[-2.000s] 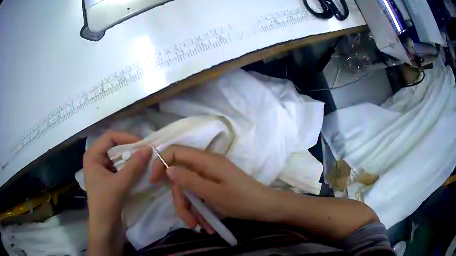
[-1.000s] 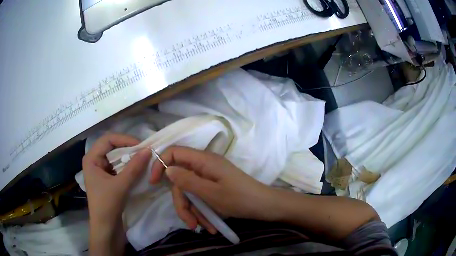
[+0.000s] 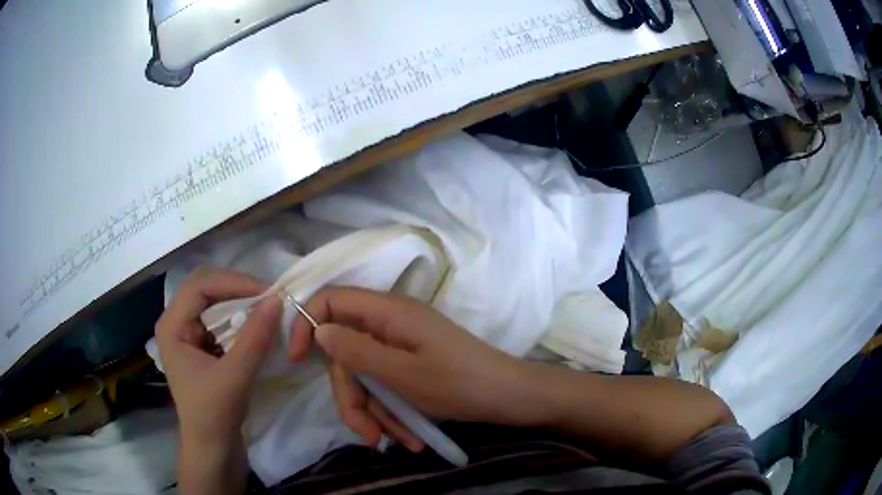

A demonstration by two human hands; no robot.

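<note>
A large white garment (image 3: 503, 242) lies bunched on my lap below the table edge. My left hand (image 3: 218, 348) pinches its folded band (image 3: 334, 248) between thumb and fingers. My right hand (image 3: 396, 353) holds a pointed hand tool (image 3: 411, 421) like a pen, its pale handle running down under the palm. The thin metal tip points up and left to the cloth at my left thumb. Whether the tip is in the cloth cannot be told.
The white table (image 3: 116, 126) with a printed ruler and wooden edge lies ahead. The machine bed (image 3: 222, 24) is at its top left, black-handled scissors (image 3: 633, 12) at its top right. More white cloth (image 3: 774, 261) hangs at right, with brown patches. White cloth also lies at lower left.
My left hand has shifted very slightly left and down at the band. The tool tip stays close to the left thumb. The table view has shifted slightly.
</note>
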